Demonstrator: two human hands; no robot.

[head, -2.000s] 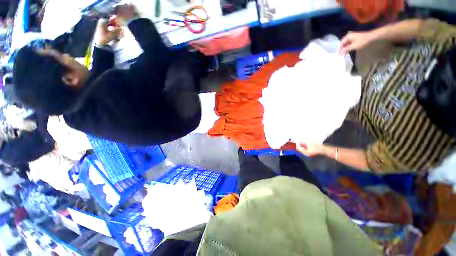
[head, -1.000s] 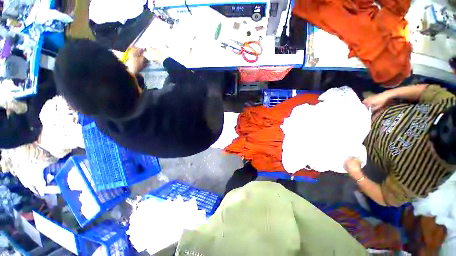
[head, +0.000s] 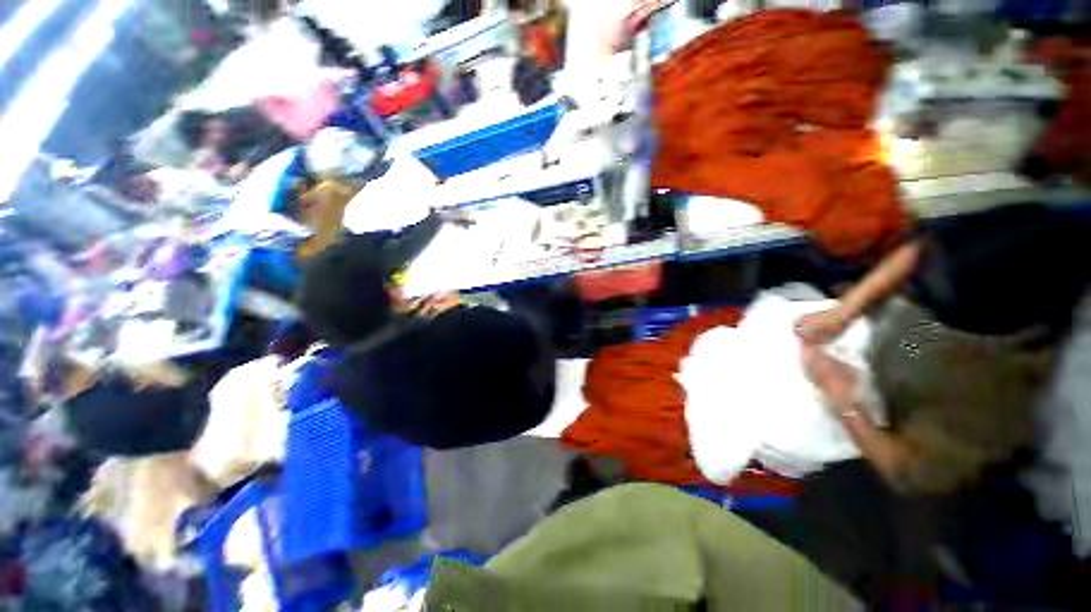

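Note:
Neither of my hands is in view; only my green jacket shows at the bottom edge. In front of me a person in a dark jacket [head: 443,377] bends over a white sewing table [head: 491,254], hands mostly hidden and blurred. Small reddish handles, perhaps scissors [head: 587,245], lie on the table. At the right a neighbour has both hands on a white garment heap [head: 766,389]. Rust-orange cloth [head: 628,407] lies beside and under it.
A large rust-orange heap [head: 778,126] covers the table at the upper right. Blue crates [head: 321,478] stand on the grey floor [head: 497,496] at the lower left. Pale cloth heaps [head: 239,421] lie beyond them. More tables and blurred goods fill the upper left.
The view has swung upward and shows more of the workshop at the upper left. The person in the dark jacket appears lower and smaller. The neighbour's hands are closer together on the white cloth.

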